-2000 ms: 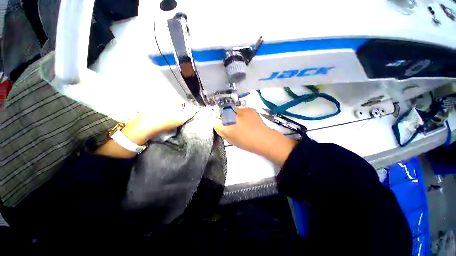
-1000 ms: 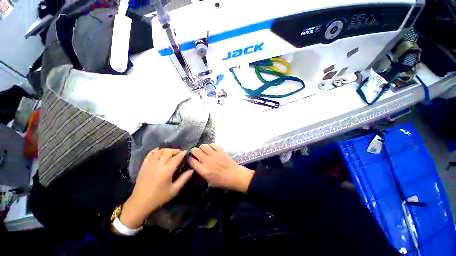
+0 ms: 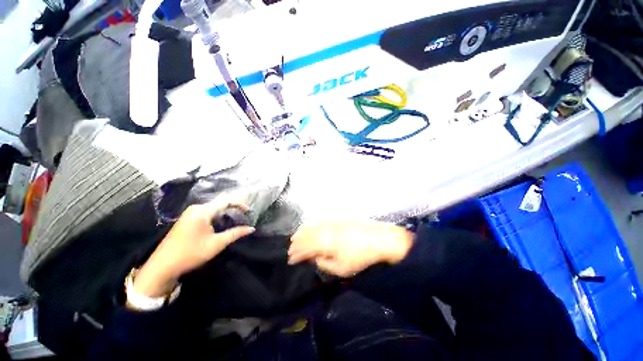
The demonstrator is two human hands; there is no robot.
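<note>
A black garment (image 3: 247, 271) lies over the table's front edge and my lap, with a grey fabric piece (image 3: 264, 190) running up toward the presser foot (image 3: 288, 138). A striped grey-beige panel (image 3: 92, 183) lies at the left. My left hand (image 3: 194, 243) holds the cloth between thumb and fingers, beside a fold with a dark opening. My right hand (image 3: 349, 247) is at the right edge of the black cloth, fingertips on it; its grip is blurred. The sewing machine (image 3: 338, 77) stands beyond the hands.
Teal, green and yellow loops (image 3: 388, 120) lie on the machine bed beside dark thread snips (image 3: 372, 151). Grey and black cut pieces (image 3: 113, 70) are heaped at the far left. A blue bag or bin (image 3: 564, 247) is below the table at the right.
My hands were close together on the cloth a second ago and are now apart, the right one moved right. Two seconds ago both were at the presser foot. The view has shifted.
</note>
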